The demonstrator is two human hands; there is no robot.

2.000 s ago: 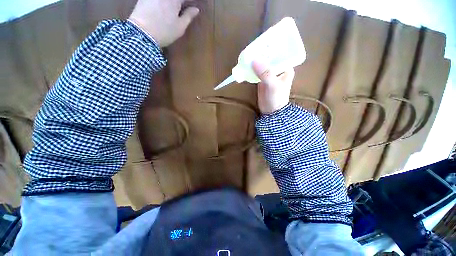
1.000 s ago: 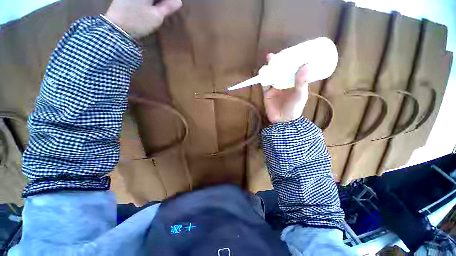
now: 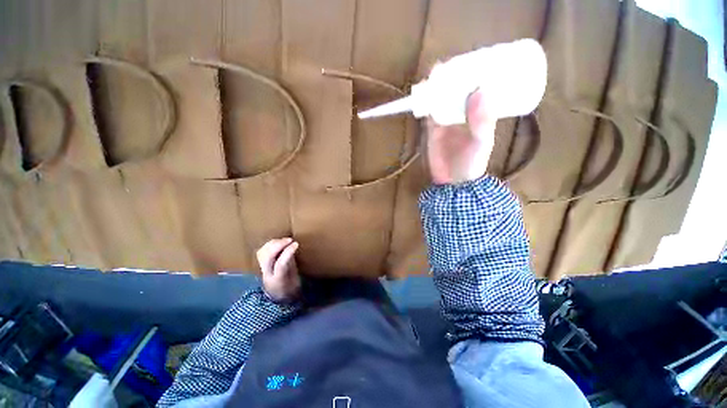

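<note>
My right hand [image 3: 461,147] is shut on a white squeeze bottle [image 3: 494,80], held tilted sideways above the panels. Its thin spout points left, near the upper end of a curved handle [image 3: 303,127] row's middle part. The brown bag panels [image 3: 255,211] overlap in a long row, with one D-shaped handle on each. My left hand [image 3: 279,267] is at the near edge of the panels, fingers curled; whether it grips the panel edge cannot be told. The bottle and my right hand hide part of one handle.
The white tabletop [image 3: 709,151] shows at the right edge. Below the table's near edge are blue items [image 3: 131,351] at left and a metal-framed rack [image 3: 701,343] at right. My dark apron is at the bottom centre.
My left hand has moved from the far upper left down to the near panel edge, uncovering handles at left. The bottle has stayed in my right hand, its spout slightly left.
</note>
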